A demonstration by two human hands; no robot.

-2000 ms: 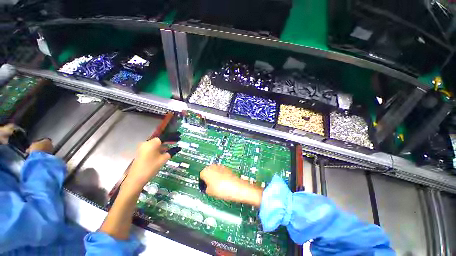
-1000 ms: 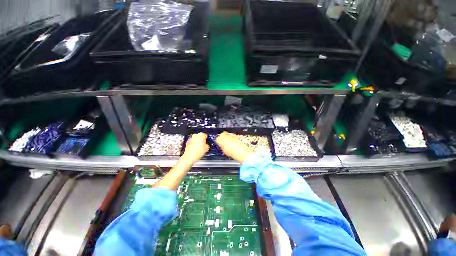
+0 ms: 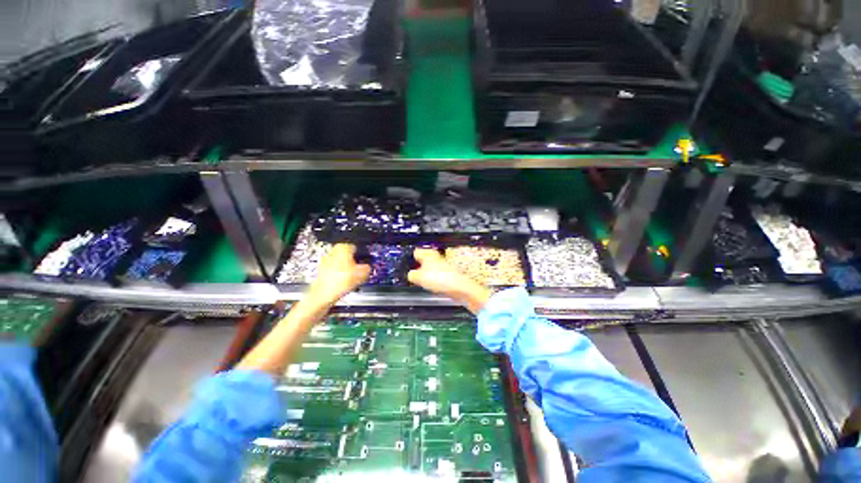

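Note:
My left hand (image 3: 338, 273) is at the silver-white component bin (image 3: 300, 258), with its fingertips by the edge of the blue component bin (image 3: 388, 265). My right hand (image 3: 437, 270) is between the blue bin and the tan component bin (image 3: 491, 263), with dark fingertips over the blue bin's right side. The fingertips are small and blurred, and any piece in them cannot be made out. The green circuit board (image 3: 396, 377) lies below my forearms, in a carrier with a reddish-brown rail (image 3: 242, 341) showing on the left.
Rear bins hold black components (image 3: 369, 216) and grey components (image 3: 476, 220). Another silver-white bin (image 3: 568, 262) is at the right. Large black totes (image 3: 585, 118) and a clear plastic bag (image 3: 312, 42) are on the upper shelf. Blue sleeves of other people show at both edges.
Both hands have gone from over the board up to the front bins. Since a second ago my left hand has shifted left, from the blue bin to the silver-white one. The view has tilted up.

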